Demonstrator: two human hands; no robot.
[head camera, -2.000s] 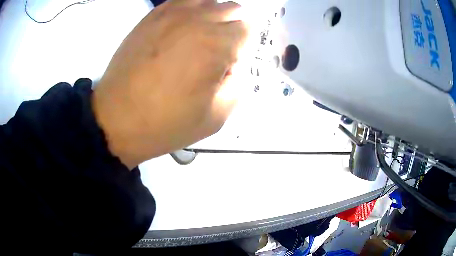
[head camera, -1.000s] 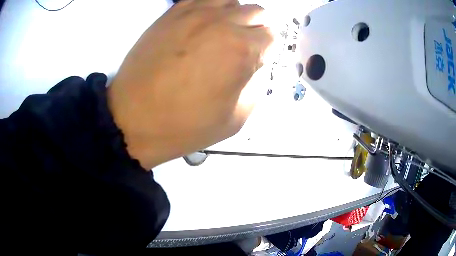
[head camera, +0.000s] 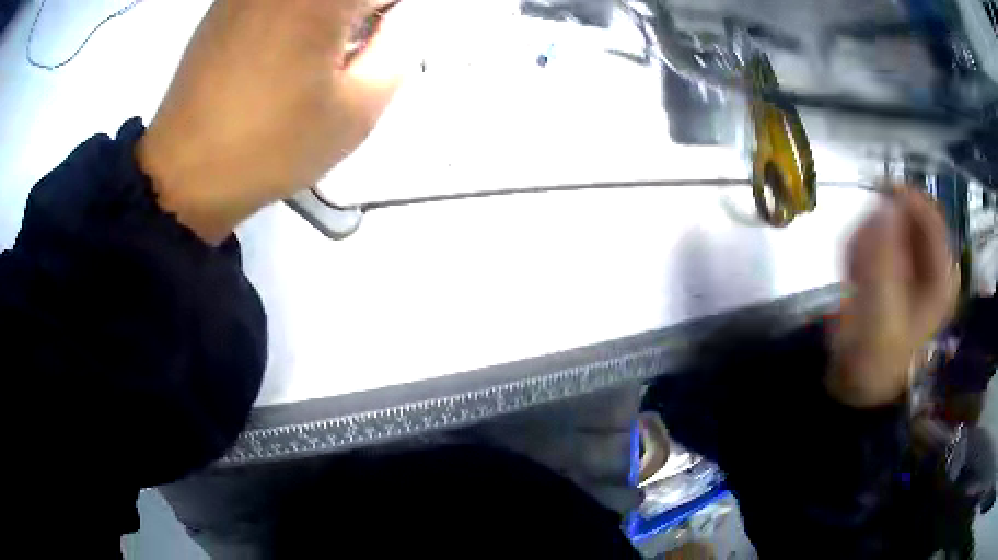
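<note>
My left hand (head camera: 268, 104) is over the white table at the upper left, its fingers cut off or washed out by glare at the top edge. Whether it holds anything cannot be told. My right hand (head camera: 897, 290) is blurred at the table's right front edge; its fingers are bent and what they hold, if anything, cannot be made out. Scissors with yellow loops (head camera: 782, 164) lie on the table between the hands, nearer my right hand. The sewing machine head (head camera: 832, 66) is blurred at the upper right. Needle and presser foot cannot be made out.
A tape measure strip (head camera: 438, 412) runs along the table's front edge. A thin dark bed edge line (head camera: 547, 191) crosses the table to a grey corner piece (head camera: 334, 219). A loose thread (head camera: 68, 62) lies at the upper left. A blue-edged basket (head camera: 679, 512) is below the table.
The view has turned right and down. My right hand has come into view at the right. The scissors show more fully. My left hand appears farther up and left in the picture.
</note>
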